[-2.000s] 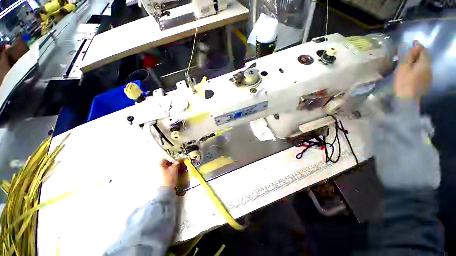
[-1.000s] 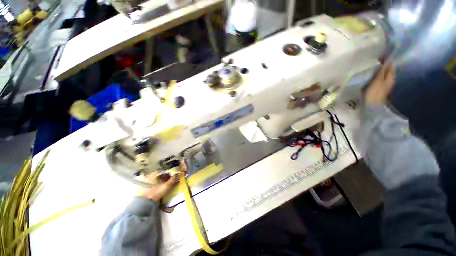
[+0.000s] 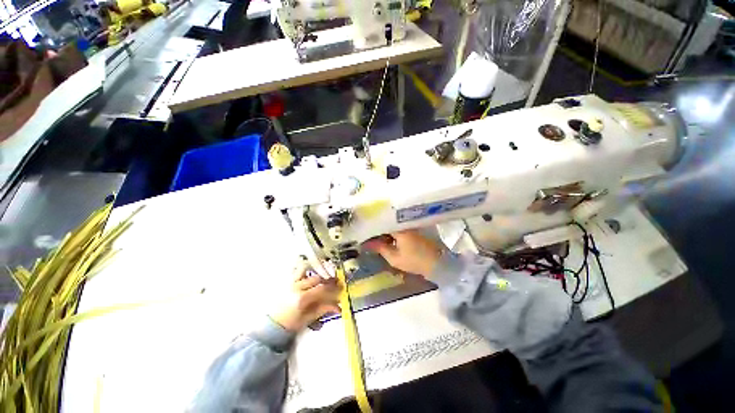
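A yellow strip [image 3: 351,347] runs from the needle area of the white sewing machine [image 3: 500,173] toward me and hangs over the table's front edge. My left hand [image 3: 310,300] is just left of the strip, its fingertips at the presser foot [image 3: 346,262]; the fingers are bent, and whether they pinch the strip is hard to tell. My right hand [image 3: 409,252] is under the machine arm, right of the needle, fingertips pointing left; its fingertips are partly hidden, and what they touch cannot be told.
A bundle of yellow strips [image 3: 52,323] lies at the left table edge. A blue bin [image 3: 218,164] stands behind. Dark cords [image 3: 576,270] lie at the right of the bed. Another sewing machine [image 3: 342,20] stands behind on its own table. The handwheel [image 3: 670,137] is far right.
My right hand has moved from the handwheel at the far right to beneath the arm near the needle. My left hand stays beside the needle area. The view has shifted.
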